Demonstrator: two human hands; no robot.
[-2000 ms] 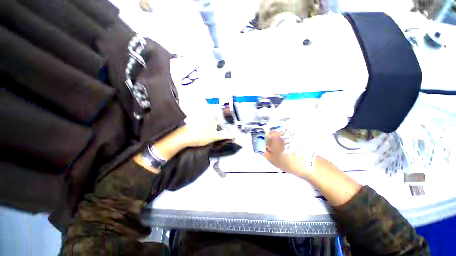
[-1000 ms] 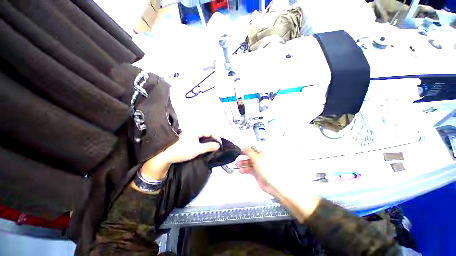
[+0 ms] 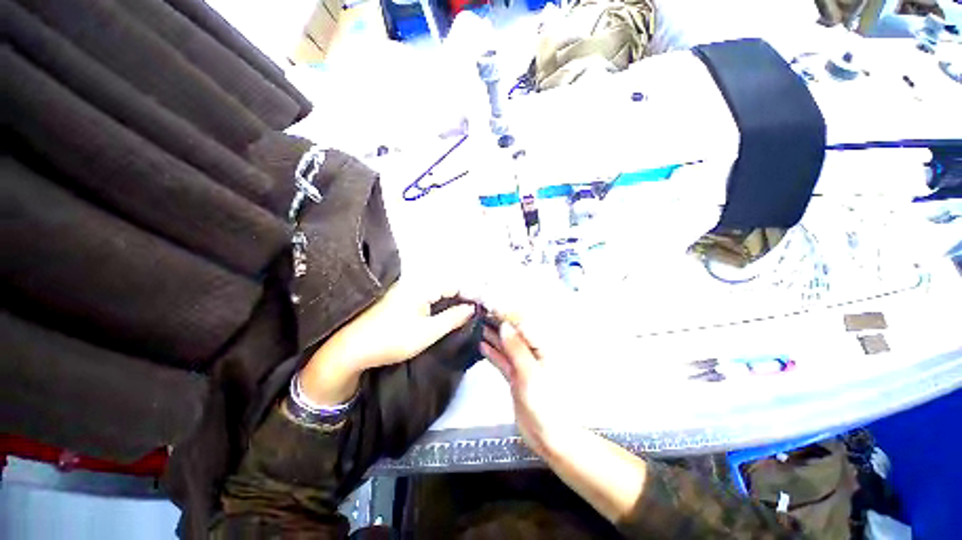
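The dark brown garment point(image 3: 417, 390) lies over the table's front edge under my left forearm. My left hand point(image 3: 406, 325) pinches an edge of it between thumb and fingers. My right hand point(image 3: 519, 364) touches the same small dark piece of cloth from the right, its fingertips at the tip of the fold. Whether the right fingers also hold a thread is too small to tell. The sewing machine point(image 3: 633, 127) stands behind the hands, with its needle area above and right of them.
Thread snips point(image 3: 744, 367) lie right of my hands, near two brown swatches point(image 3: 865, 321). Thick brown folds point(image 3: 127, 211) hang at left, with a black-and-white cord point(image 3: 303, 206). A blue bin point(image 3: 918, 454) is at lower right. The ruler tape point(image 3: 633, 441) runs along the front edge.
My right hand has moved from beside the needle area to the cloth at my left fingertips, and now closes in on it. The view has shifted, and the snips now show on the table.
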